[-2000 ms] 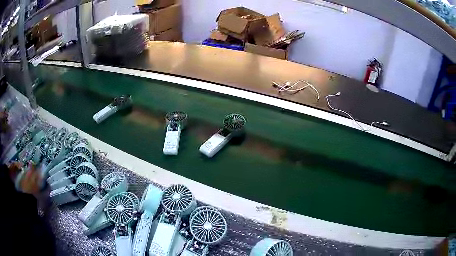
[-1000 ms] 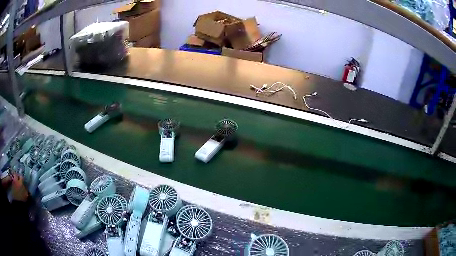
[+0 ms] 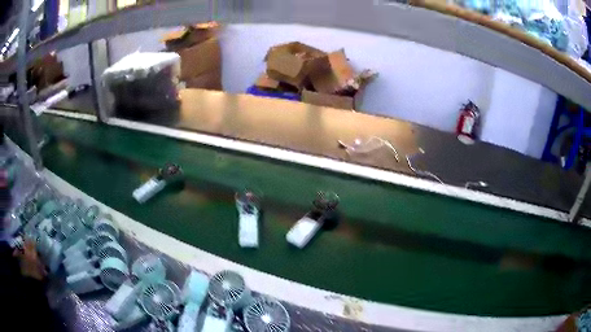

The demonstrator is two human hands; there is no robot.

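No hand of mine can be made out. Mint-green mini fans (image 3: 160, 299) lie in a crowded row on the near bench, from the left edge to the lower middle, their round spoked heads mostly toward the belt. The nearest are cut off by the bottom edge. Beyond them, three spaced fans lie on the green conveyor belt (image 3: 421, 253): a left one (image 3: 150, 189), a middle one (image 3: 248, 226) and a right one (image 3: 306, 229). Their pale handles point toward the bench. The picture is slightly blurred.
Another person's hand (image 3: 30, 260) and dark sleeve are at the left edge by the fans. A carton corner (image 3: 576, 322) shows at lower right. Behind the belt are a dark shelf (image 3: 291, 133) with white cables, a wrapped stack (image 3: 142, 87), cardboard boxes and a fire extinguisher (image 3: 466, 122). A rail crosses overhead.
The view has tilted up, so the scene sits lower in the picture. The three belt fans have moved right relative to the shelf. The loose fan at the lower middle has left the view.
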